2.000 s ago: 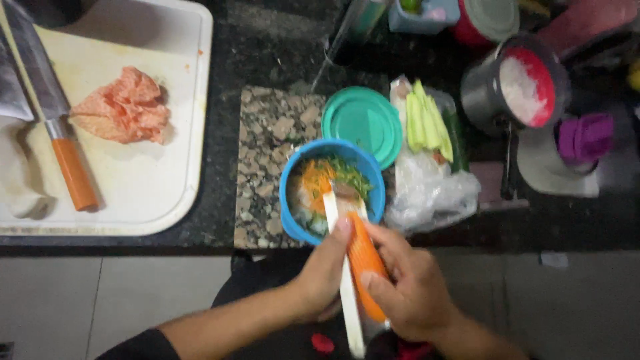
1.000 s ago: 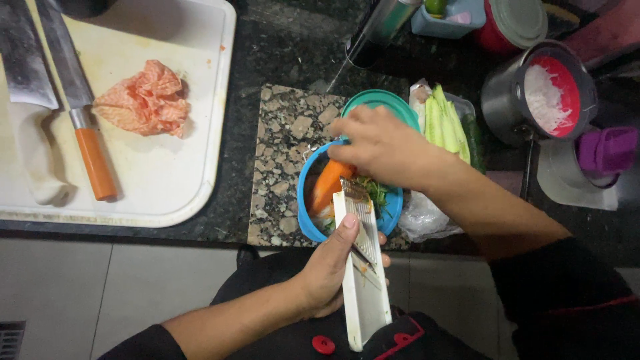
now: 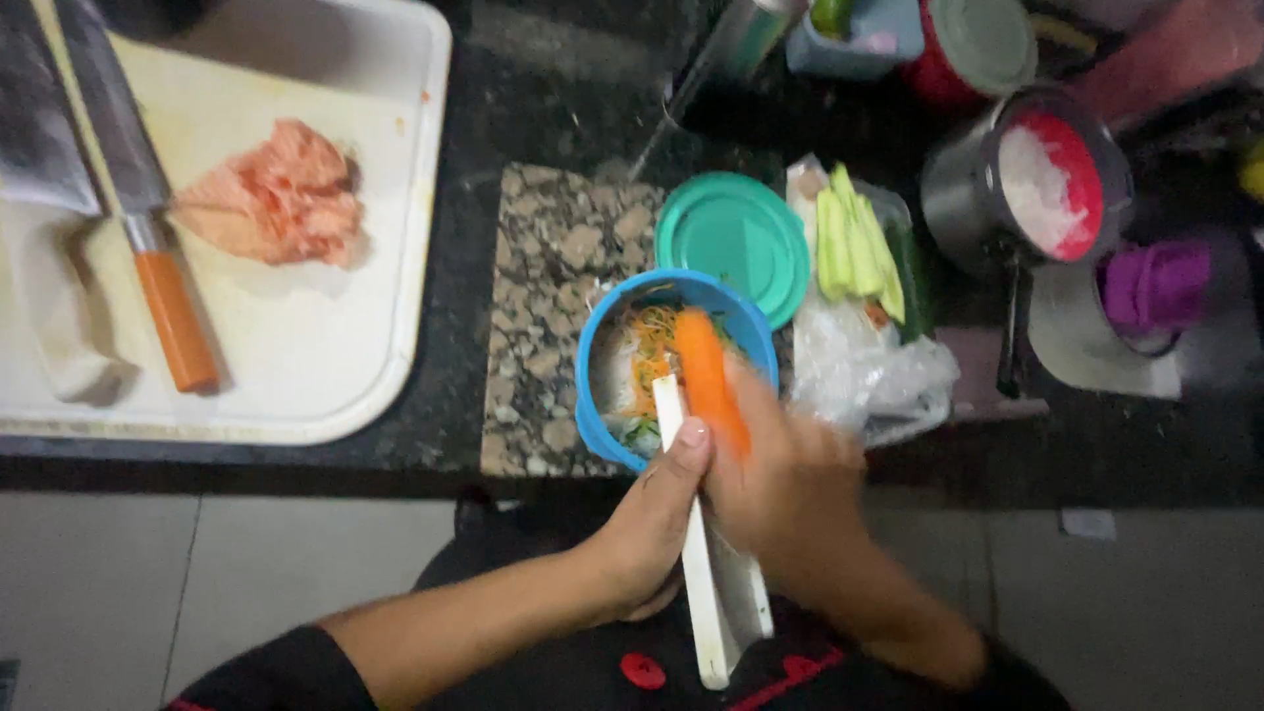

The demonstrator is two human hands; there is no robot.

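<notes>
My left hand (image 3: 657, 523) grips a white mandoline slicer (image 3: 703, 602), tilted on its edge, with its upper end over a blue plastic bowl (image 3: 590, 370). A carrot (image 3: 706, 380) is held in my right hand (image 3: 790, 474), alongside the slicer's upper end; this hand is blurred, and part of the slicer is hidden behind it. Inside the bowl lie orange carrot shreds (image 3: 650, 346), green shreds and something whitish. The bowl stands at the front of a speckled granite slab (image 3: 538, 326), with a green lid (image 3: 731, 242) just behind it.
At left, a white cutting board (image 3: 395, 296) bears an orange-handled knife (image 3: 176, 321), a white-handled cleaver (image 3: 59, 306) and crumpled pinkish-orange food (image 3: 286, 202). On the right are cut cucumber pieces (image 3: 854, 242), a plastic bag (image 3: 869, 380), a dark pot (image 3: 963, 197) and a purple object (image 3: 1155, 286).
My right hand has come back from over the bowl toward me, with the carrot now along the slicer. The slicer has turned onto its edge, and the green lid is uncovered to view again.
</notes>
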